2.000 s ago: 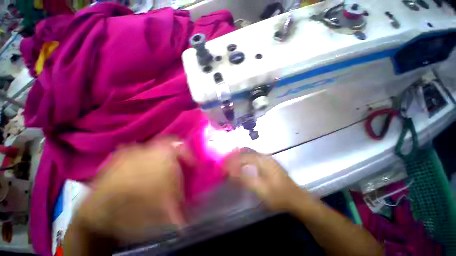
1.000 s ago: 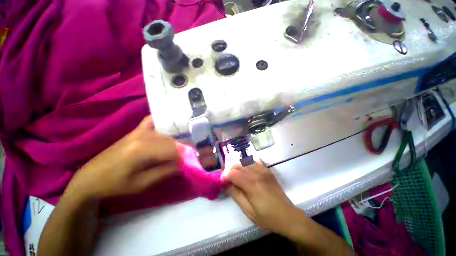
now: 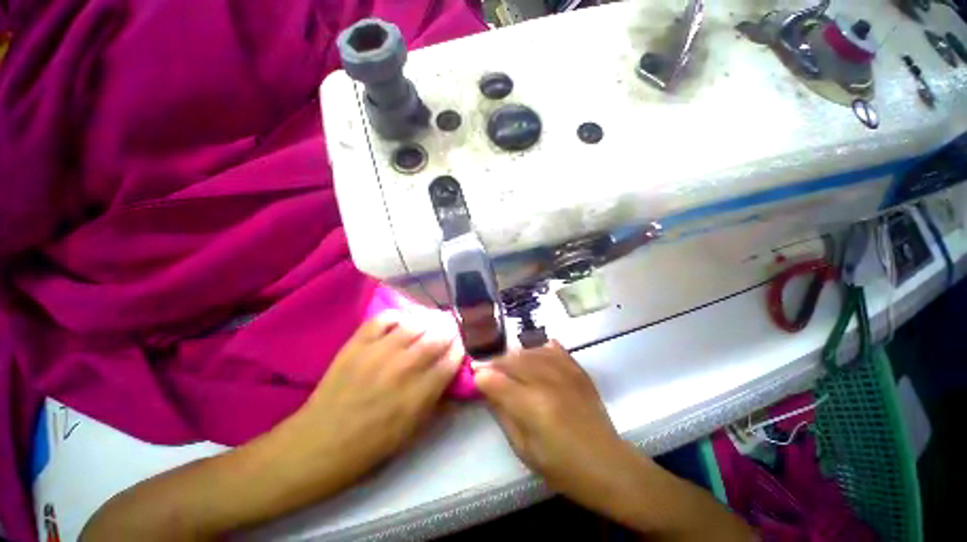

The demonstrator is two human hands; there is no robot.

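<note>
Magenta fabric (image 3: 212, 233) lies in a large pile left of the sewing machine head (image 3: 551, 180). A small edge of it shows under the lamp glow, between my hands. My left hand (image 3: 387, 376) lies on the fabric just left of the needle area, fingertips on its edge. My right hand (image 3: 546, 397) is just right of it, below the presser area, its thumb and fingers bent at the fabric edge. The needle and presser foot are hidden behind the shiny metal cover (image 3: 474, 296) and my fingers.
Red-handled scissors (image 3: 801, 291) and green-handled scissors (image 3: 848, 323) lie at the table's right. A green mesh basket (image 3: 875, 445) with magenta pieces and white cord is below the right table edge. A pink-wound bobbin (image 3: 850, 40) is on the machine top.
My left hand has moved right and down, closer to the needle area and my right hand. The fabric edge between them is less visible. The machine sits slightly further right in view than one second ago.
</note>
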